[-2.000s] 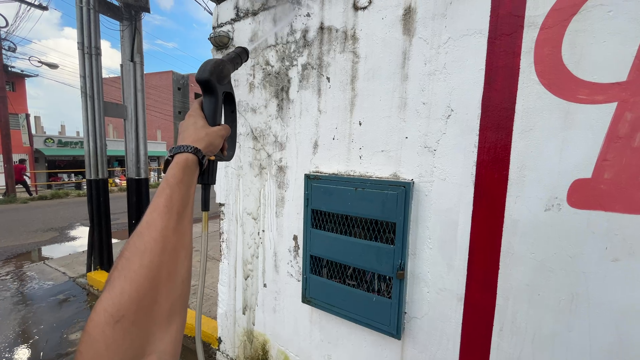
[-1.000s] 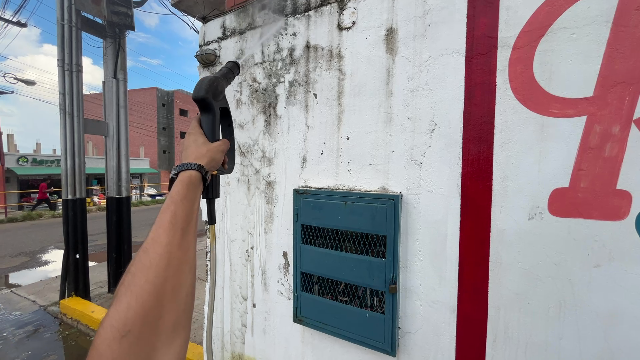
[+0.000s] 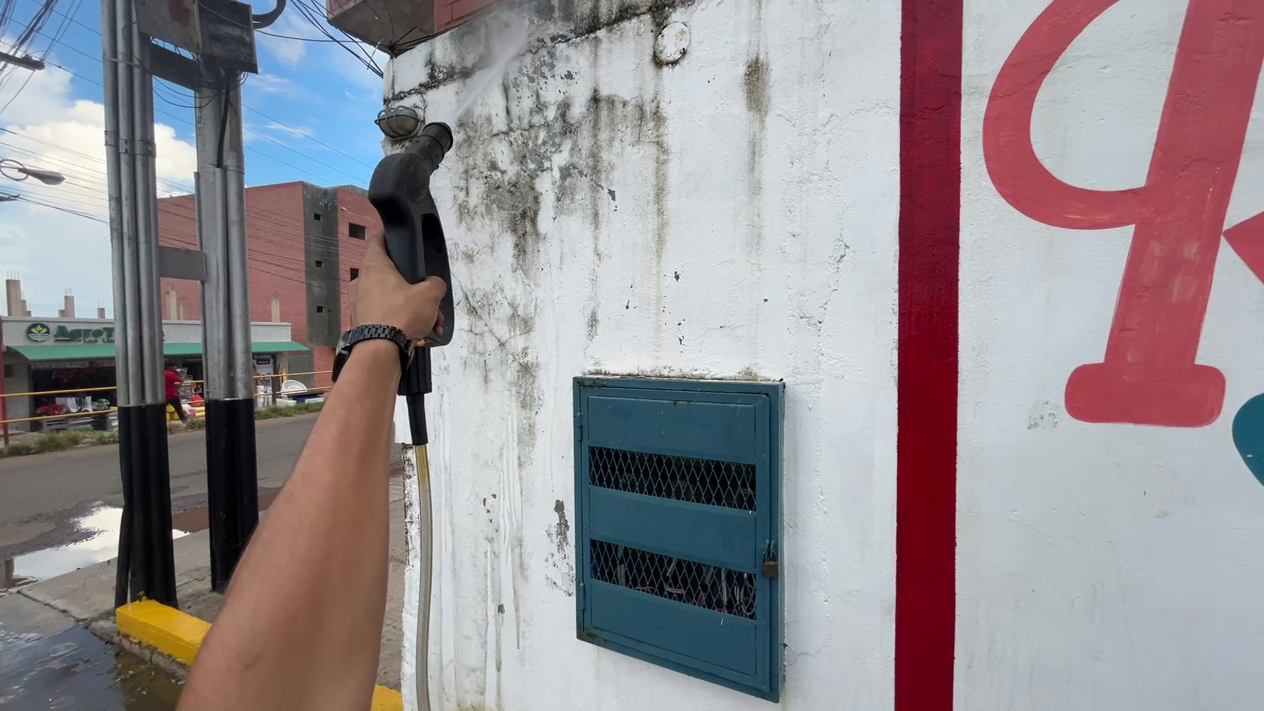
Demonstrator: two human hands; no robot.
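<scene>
My left hand [image 3: 395, 296], with a dark link watch on its wrist, is closed around the black handle of a pressure-washer spray gun [image 3: 407, 212]. The gun points up and to the right, and a fine water spray [image 3: 497, 61] leaves its nozzle towards the top of the white wall [image 3: 829, 296]. Dark mould-like stains [image 3: 523, 188] run down the wall beside the gun. A clear, yellowish hose [image 3: 425, 573] hangs from the handle's lower end. My right hand is out of view.
A blue metal panel box [image 3: 676, 533] with mesh openings and a padlock is set in the wall. A round lamp [image 3: 398, 121] sits at the wall's corner. Conduit poles [image 3: 225, 296], a yellow curb [image 3: 163, 630], puddles and a street with a distant person lie left. Overhead wires cross the sky.
The view has shifted, with the panel box now lower in it. My left hand keeps its hold on the spray gun, and the spray shows more plainly than two seconds ago.
</scene>
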